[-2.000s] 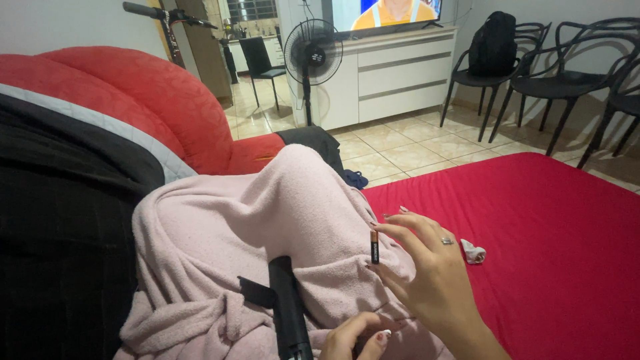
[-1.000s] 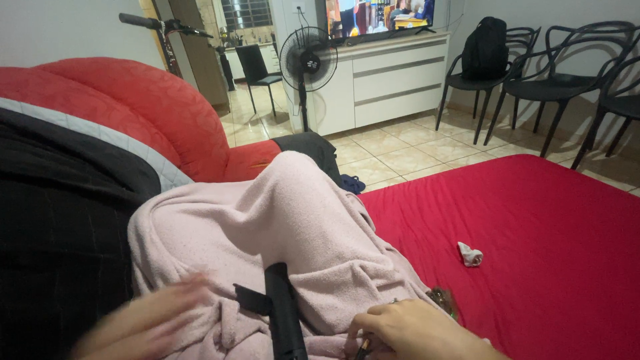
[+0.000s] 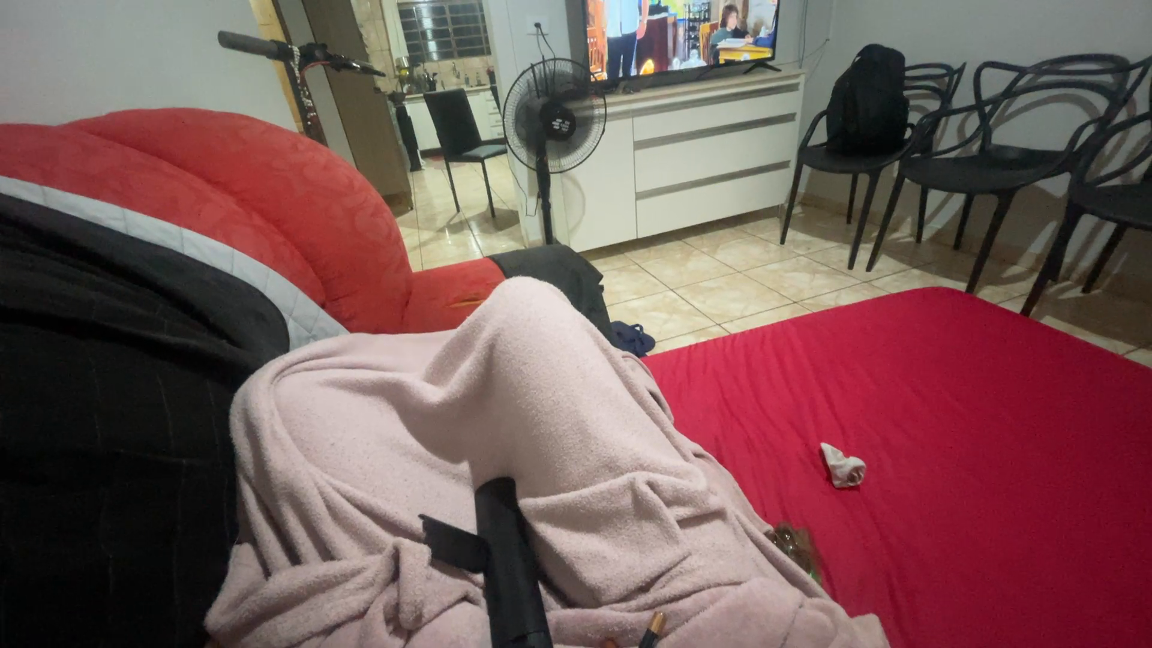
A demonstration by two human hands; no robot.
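Neither my left hand nor my right hand shows in the head view now. A black cylindrical device (image 3: 511, 567) with a flat flap (image 3: 454, 543) sticking out to its left lies on the pink fleece blanket (image 3: 576, 405), which drapes over a raised knee. At the bottom edge, a battery (image 3: 654, 629) with a copper-coloured end rests on the blanket to the right of the device. Part of another small copper-coloured thing shows beside it, cut off by the frame.
A red-sheeted mattress (image 3: 954, 432) lies at right, with a crumpled white item (image 3: 843, 466) on it. A red sofa (image 3: 243, 198) stands at left. Beyond are a standing fan (image 3: 555, 117), a white cabinet (image 3: 711, 162), a television (image 3: 684, 36) and black chairs (image 3: 999, 171), one holding a backpack (image 3: 868, 99).
Both hands have left the view. Two seconds ago my right hand held up a battery; one second ago it was low on the blanket, while my left hand was blurred at lower left.
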